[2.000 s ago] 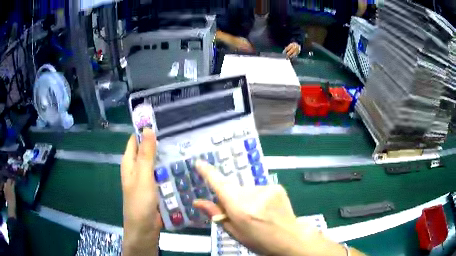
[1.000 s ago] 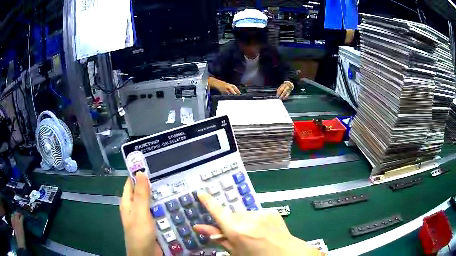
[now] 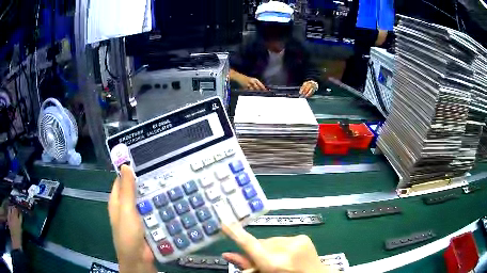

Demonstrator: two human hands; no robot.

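A large silver-white calculator (image 3: 184, 184) with a dark display is held up, tilted, at centre left. My left hand (image 3: 128, 224) grips its left edge, thumb on the front near a pink-white sticker. My right hand (image 3: 283, 253) is at the calculator's lower right, index finger extended to the lower keys. Part of a thin pale tool shows under its fingers. A white panel (image 3: 336, 261) is mostly hidden behind my right hand.
Grey strips (image 3: 374, 211) lie on the green belt (image 3: 331, 224). A white-topped stack (image 3: 275, 133), red bins (image 3: 344, 139) and a tall stack (image 3: 432, 117) stand beyond. Another red bin (image 3: 462, 253) is lower right. A person (image 3: 275, 58) sits opposite; a fan (image 3: 57, 130) stands left.
The calculator and my left hand have shifted left. My right index finger has moved from the upper number keys down to the lower keys. The view has tilted up since the earliest frame.
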